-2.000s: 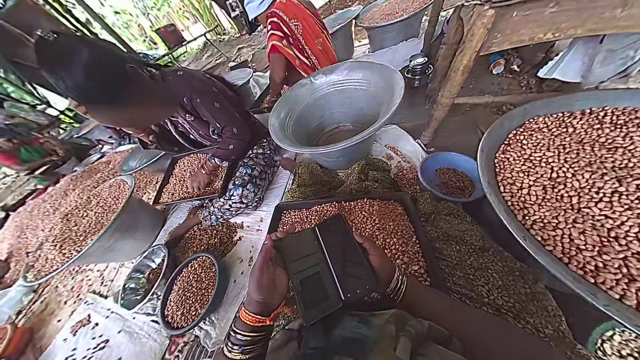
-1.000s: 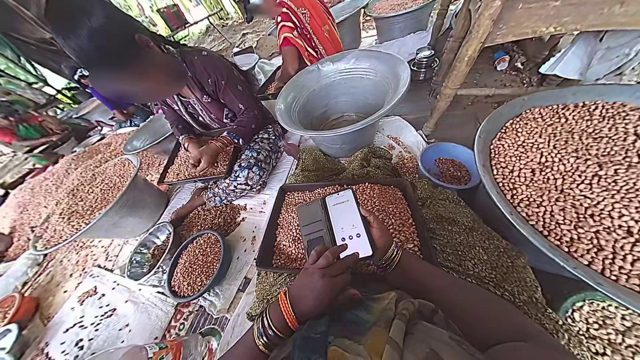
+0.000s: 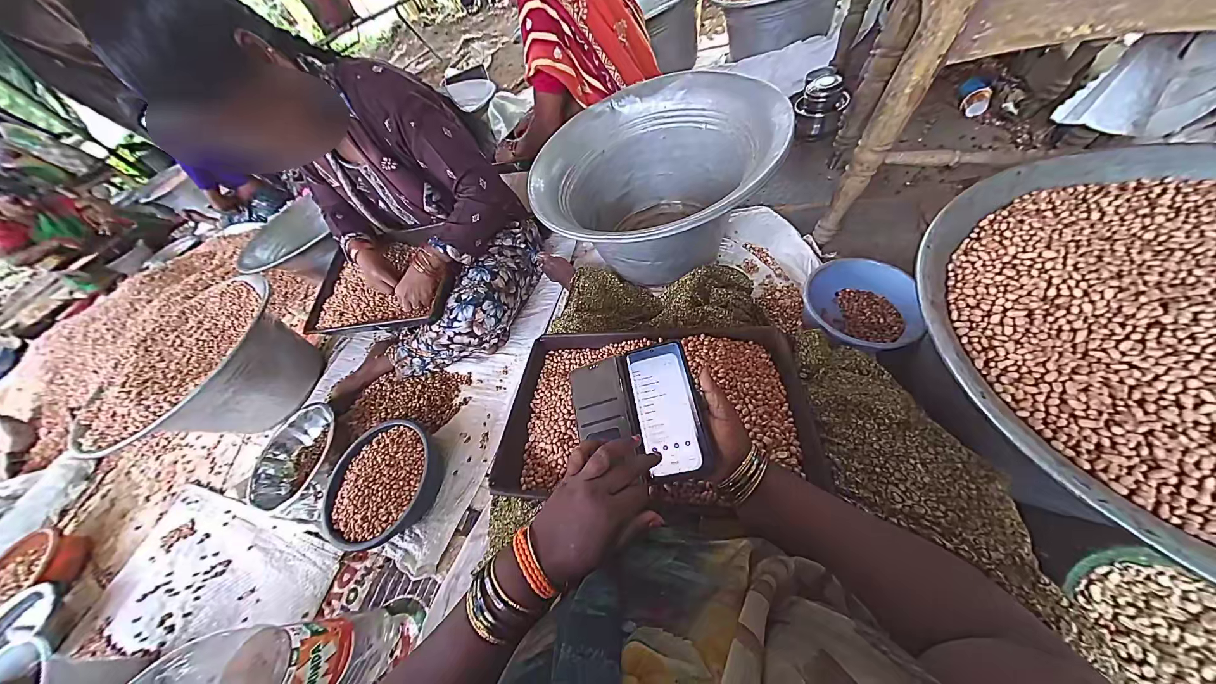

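A smartphone [image 3: 668,408] in an open flip case [image 3: 600,399] is lit, its screen showing a list. My right hand [image 3: 724,427] holds it by the right edge. My left hand [image 3: 603,494] lies below the case, its index finger extended to the lower left of the screen; whether it also supports the case is unclear. Under the phone is a dark rectangular tray [image 3: 819,446] of reddish-brown shelled nuts or seeds [image 3: 560,408]. Bangles circle both wrists.
A large metal basin [image 3: 665,157] stands beyond the tray, a blue bowl [image 3: 825,302] right of it. A wide nut-filled vessel [image 3: 936,285] is at right. A seated person [image 3: 418,171] works at another tray on the left. A dark bowl [image 3: 432,475] holds more nuts.
The phone's screen was dark two seconds ago and is lit now; its content differs from one second ago. My left hand has moved from the case's left side to the screen's lower edge.
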